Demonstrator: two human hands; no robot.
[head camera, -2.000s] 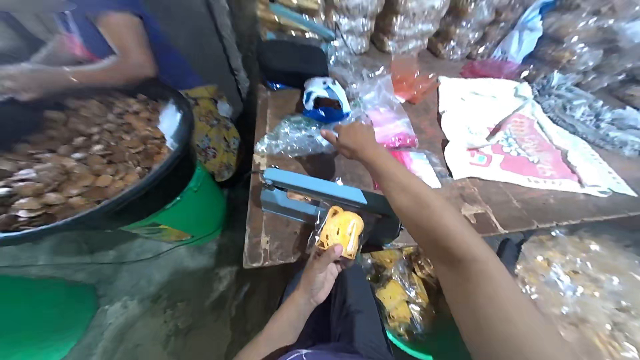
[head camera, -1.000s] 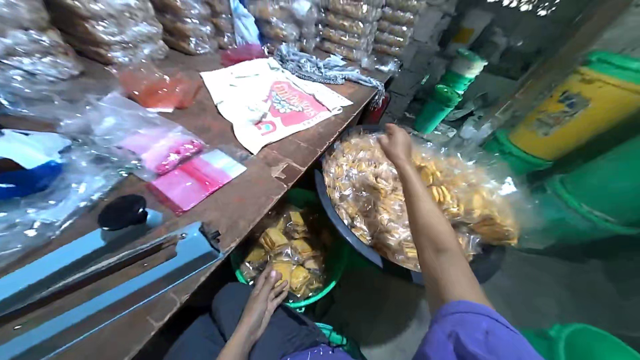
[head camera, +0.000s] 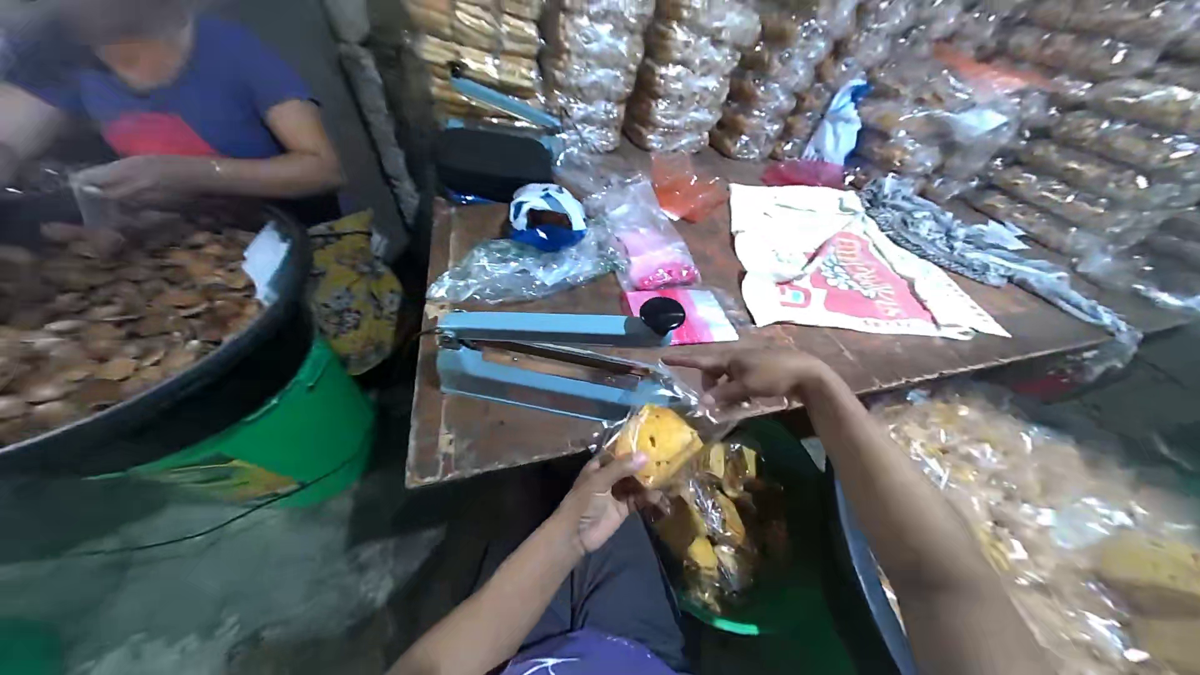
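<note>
My left hand (head camera: 600, 497) holds a clear plastic bag of yellow crackers (head camera: 659, 444) from below, just off the table's front edge. My right hand (head camera: 750, 375) is at the bag's upper right, fingers stretched toward its film; whether they grip it cannot be told. Behind the bag lies a light blue impulse heat sealer (head camera: 544, 394) with its arm (head camera: 553, 327) raised and a black knob at the right end. Under the hands stands a green tub (head camera: 731, 626) of bagged yellow crackers (head camera: 717, 534). Pink packets (head camera: 656, 258) and a tape roll (head camera: 547, 217) lie behind the sealer.
A printed white sack (head camera: 853, 267) covers part of the wooden table (head camera: 487, 450). Packed bags (head camera: 694, 75) are stacked behind. At left a person (head camera: 216, 122) works over a wide black basin (head camera: 281, 328) of brown pieces. A large basin of bagged crackers (head camera: 1031, 525) stands at right.
The view has swung back left. My right hand has moved from the large basin at right to the sealer's front. My left hand, at the green tub a second ago, now holds a cracker bag.
</note>
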